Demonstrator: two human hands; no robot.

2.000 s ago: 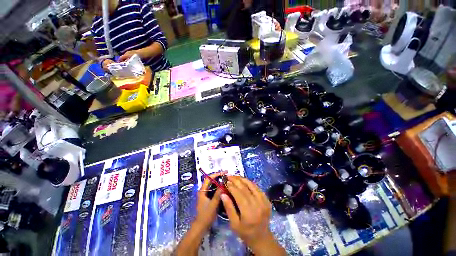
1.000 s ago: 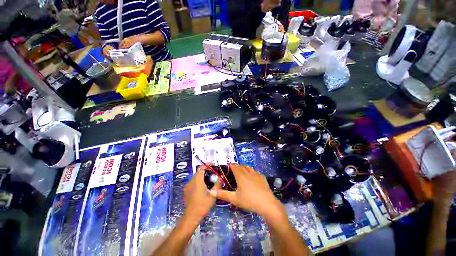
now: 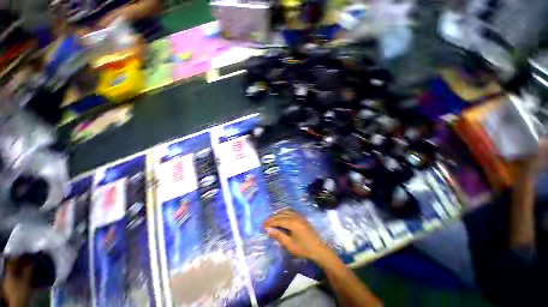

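Observation:
The frame is blurred by motion. My right hand [image 3: 295, 235] is over the printed packaging sheets [image 3: 240, 198], its fingers closed on a small dark thin item [image 3: 281, 229], too blurred to name. My left hand [image 3: 18, 285] is at the bottom left corner, partly cut off by the edge. It is against the black ball of a part-built white camera [image 3: 51, 240]; its grip is too blurred to tell. The tangled heap of black camera ball housings [image 3: 360, 138] with wires lies on the bench right of centre.
More white housings [image 3: 36, 162] stand at the left edge. A yellow parts bin [image 3: 122, 83] is upper left, near another person's arm. A clear plastic bag [image 3: 393, 39] lies behind the heap. At right, another person's hand [image 3: 529, 171] is at a white housing over an orange box [image 3: 481, 144].
My hands have moved apart; the left went to the white cameras at the lower left. The black unit with red wires no longer shows between them. The view has shifted, bringing the bench's front edge into sight.

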